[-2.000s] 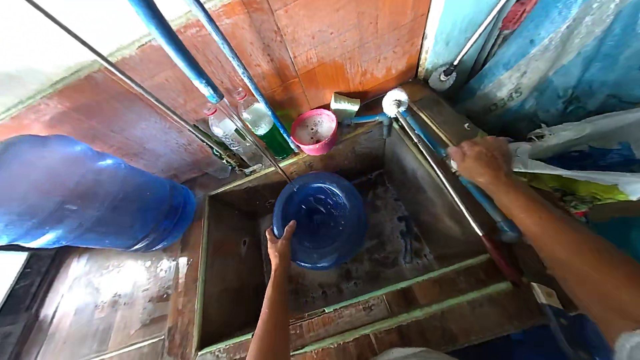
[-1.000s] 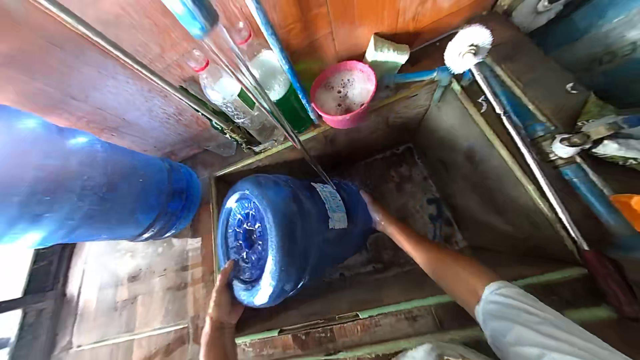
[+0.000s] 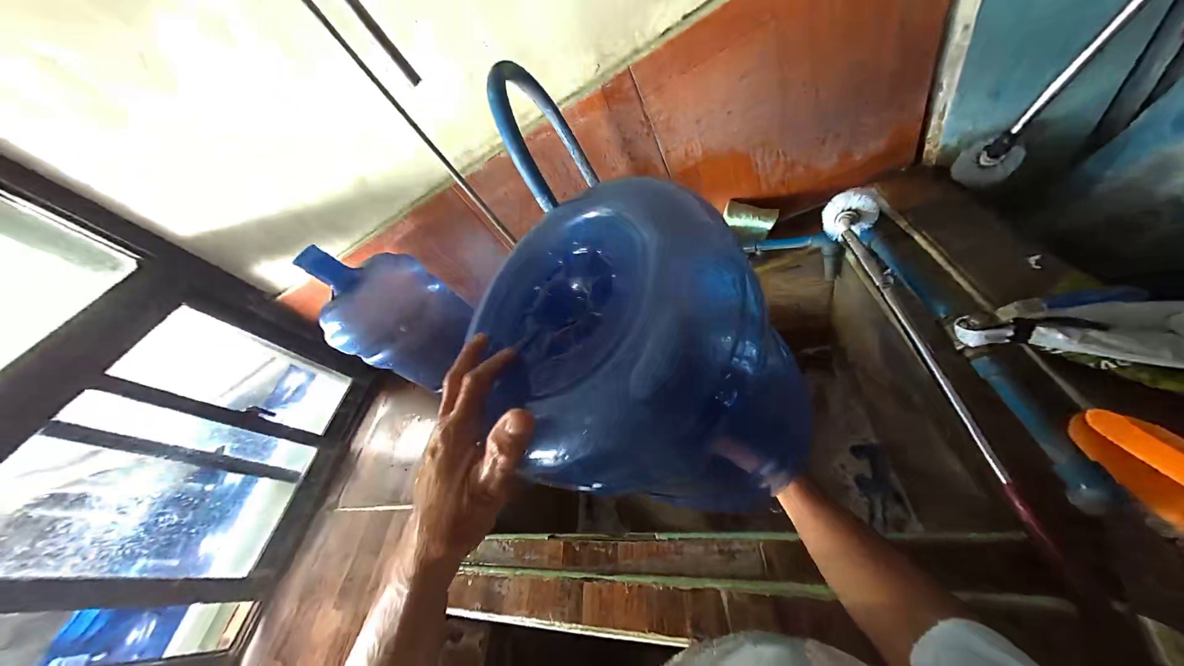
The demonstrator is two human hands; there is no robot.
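Note:
A large blue plastic water jug (image 3: 666,351) is tilted over the tiled basin, its ribbed base turned up toward me. My left hand (image 3: 476,435) rests against the lower left edge of that base, thumb and fingers spread on the plastic. On the right, my right hand (image 3: 740,453) shows dimly through the blue plastic on the far side of the jug; its exact grip is hidden. Behind the jug a blue hose or pipe (image 3: 527,92) curves up in an arch. A long-handled brush with a round white head (image 3: 851,213) leans along the basin's right side.
Another blue water jug (image 3: 398,314) stands at the left, beside dark-framed windows (image 3: 231,370). A green and white sponge (image 3: 751,217) sits on the basin's back edge. Blue pipes (image 3: 1027,412) run along the right rim, near an orange object (image 3: 1133,458). A second brush (image 3: 990,162) is farther back.
The jug has come up closer to me, its base now facing up. My right hand, earlier on the basin's right side, has moved to the jug. The view has shifted.

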